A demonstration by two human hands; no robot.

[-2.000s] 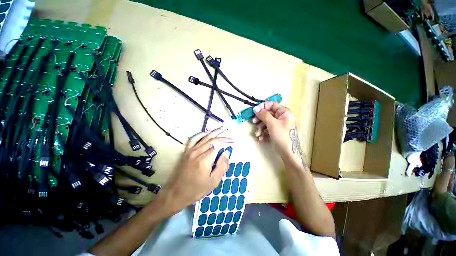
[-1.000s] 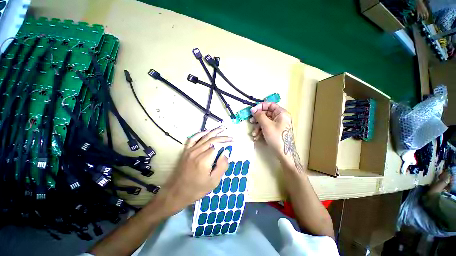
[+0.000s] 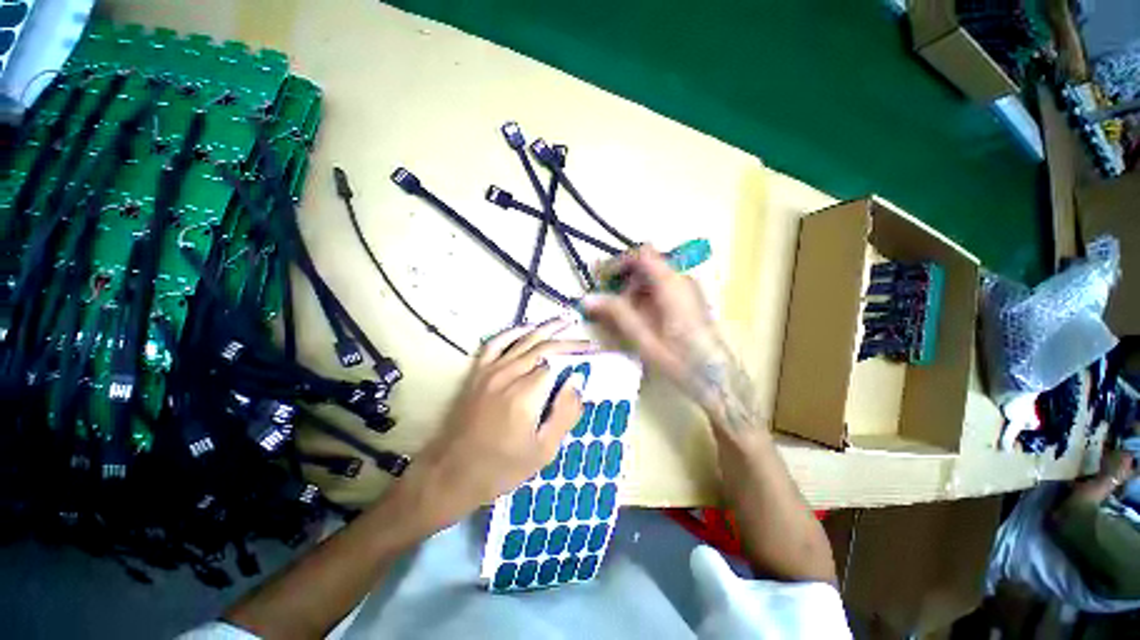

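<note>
The white sticker sheet [image 3: 560, 500] with rows of dark oval pads lies at the bench's front edge. My left hand [image 3: 513, 394] holds it, fingers spread over its upper part and thumb on the pads. My right hand [image 3: 663, 313] is blurred, above the circuit board strip beyond the sheet's top edge; I cannot tell whether its fingers hold anything. The green circuit board strip [image 3: 689, 255] shows beyond my right fingers; its rest is hidden. Black cables [image 3: 546, 225] with plugs lie spread behind my hands.
The stack of wired boards [image 3: 150, 188] fills the left, cables hanging over its edge. A thin cable [image 3: 381, 265] lies beside it. An open cardboard box [image 3: 823, 325] at right holds board strips with cables [image 3: 903, 310]. Bubble wrap [image 3: 1050, 325] and part of another person [image 3: 1063, 531] are beyond.
My right hand has moved left from the board strip's middle, towards the top of the sheet, and is now blurred. My left hand stays on the sheet. The whole view has shifted slightly.
</note>
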